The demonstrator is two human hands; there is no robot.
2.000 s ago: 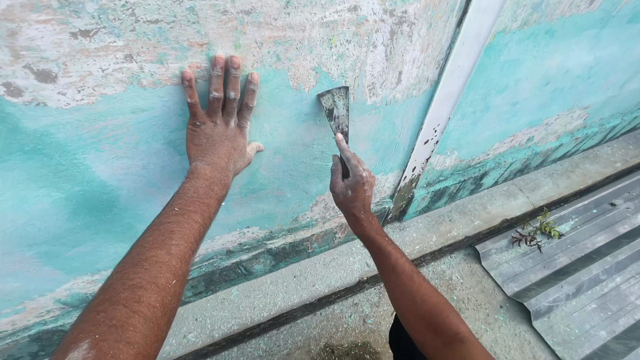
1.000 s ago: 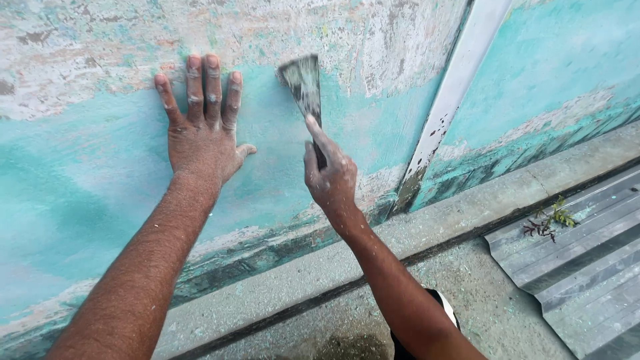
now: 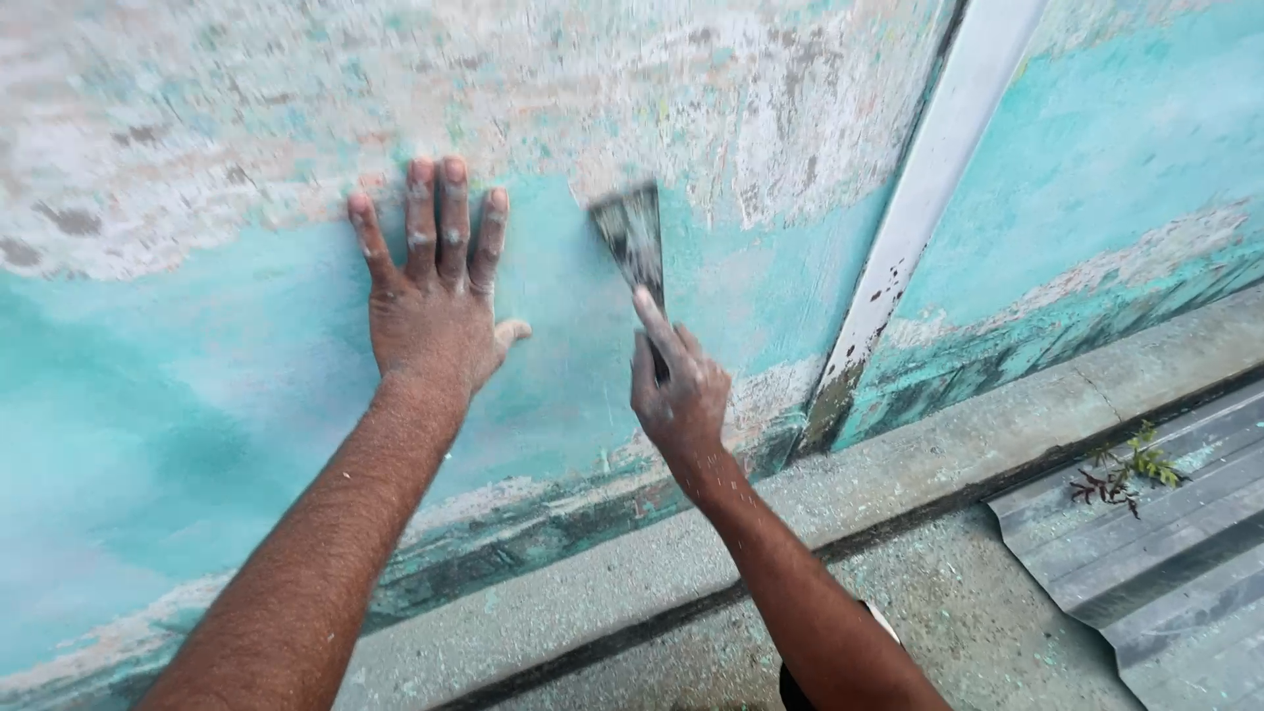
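My left hand (image 3: 430, 286) lies flat on a turquoise painted wall (image 3: 553, 415), fingers spread, fingertips at the edge where the paint gives way to a bare, whitish, patchy surface. My right hand (image 3: 686, 390) grips the dark handle of a paint scraper (image 3: 634, 232), index finger stretched along the tool. The scraper's wide metal blade points up the wall, its edge close to the boundary between turquoise paint and scraped surface, right of my left hand. Pale dust coats the fingers of both hands.
A white vertical strip (image 3: 923, 168) with a rusty lower end divides the wall. Along its foot runs a concrete ledge (image 3: 592, 583) with paint flakes. Corrugated metal sheeting (image 3: 1165, 553) lies at the lower right, with a small plant (image 3: 1145, 464) on it.
Since the first frame, my right hand has brought the scraper nearer to my left hand. My left hand stays flat on the wall with its fingers spread.
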